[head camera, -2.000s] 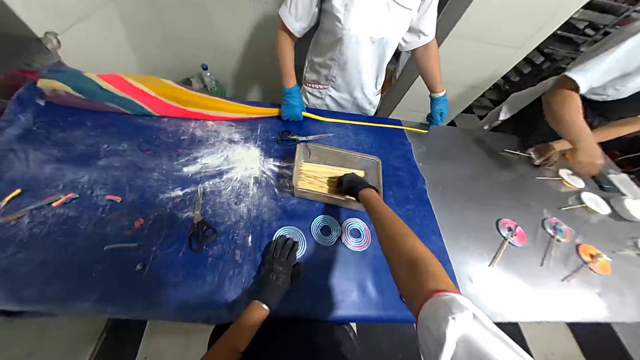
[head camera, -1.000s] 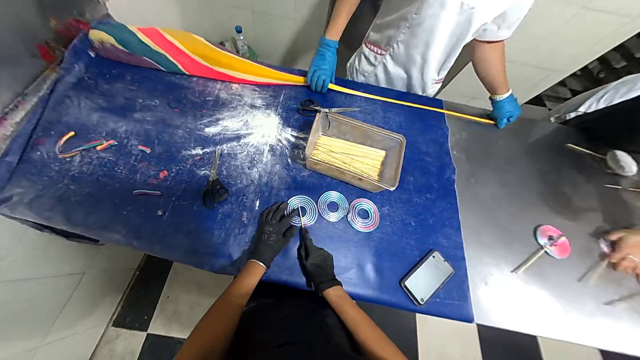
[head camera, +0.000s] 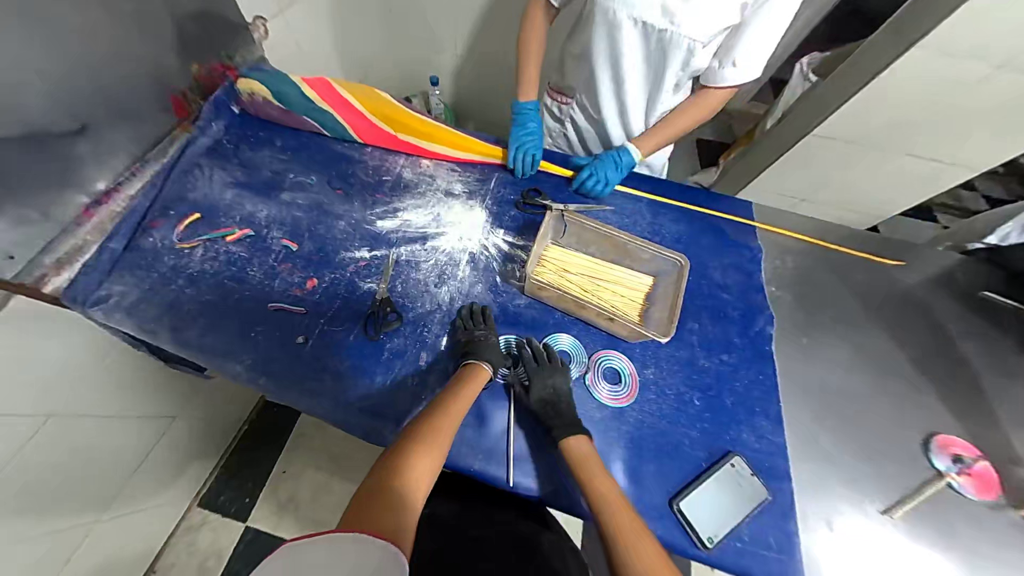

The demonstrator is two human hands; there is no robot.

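My left hand (head camera: 478,338), in a black glove, lies flat at the left edge of a blue-and-white candy spiral (head camera: 509,346), its fingers slightly apart. My right hand (head camera: 549,382), also black-gloved, rests on the same spiral's right side and partly covers it. A thin stick (head camera: 511,440) runs from that spiral toward the table's near edge; whether my right fingers grip it cannot be told. Just right of it lie a second blue spiral (head camera: 566,354) and a pink-and-blue spiral (head camera: 612,378). A metal tray (head camera: 676,300) behind them holds many thin sticks (head camera: 592,280).
A co-worker's blue-gloved hands (head camera: 604,170) hold a yellow strand drawn from a striped candy mass (head camera: 384,120). Scissors lie on the blue sheet left (head camera: 384,308) and behind the tray (head camera: 552,203). A phone (head camera: 720,500) lies near right, a pink lollipop (head camera: 966,466) beyond. White powder (head camera: 460,224) covers the middle.
My right hand was in the tray two seconds ago; it has come to the left spiral, where a stick now lies. The co-worker's one hand has moved along the strand toward the other.
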